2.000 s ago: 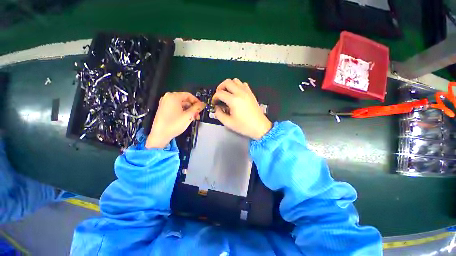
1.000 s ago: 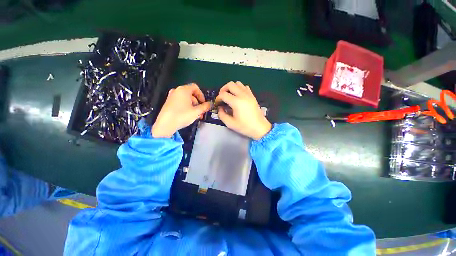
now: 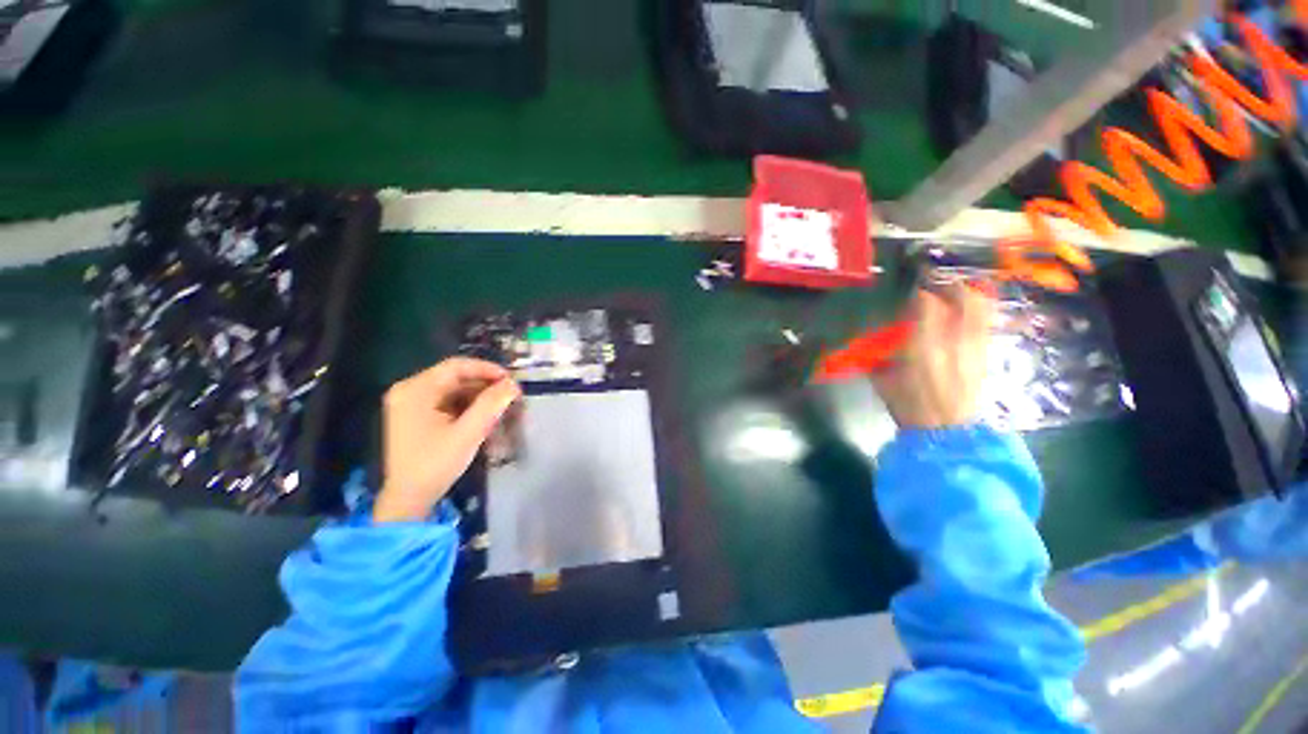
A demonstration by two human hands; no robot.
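Note:
The open tablet unit lies in front of me, with a silver-white panel in its middle and a circuit board with a green patch at its far end. My left hand is over the unit's left edge, thumb and index finger together beside the board; whether they pinch a small part is hard to tell. My right hand is at the right, slightly blurred, closed around the red-orange tool, whose thin dark tip points left towards the unit.
A black parts tray heaped with tangled strips is at the left. A red bin with white bits is beyond the unit. An orange coiled cord, clear blister tray and another black unit are at the right. More units lie on the conveyor.
My right hand has left the board, moved right and taken hold of the red-orange tool. My left hand is lower beside the board. The view has shifted right, and the orange coil now shows.

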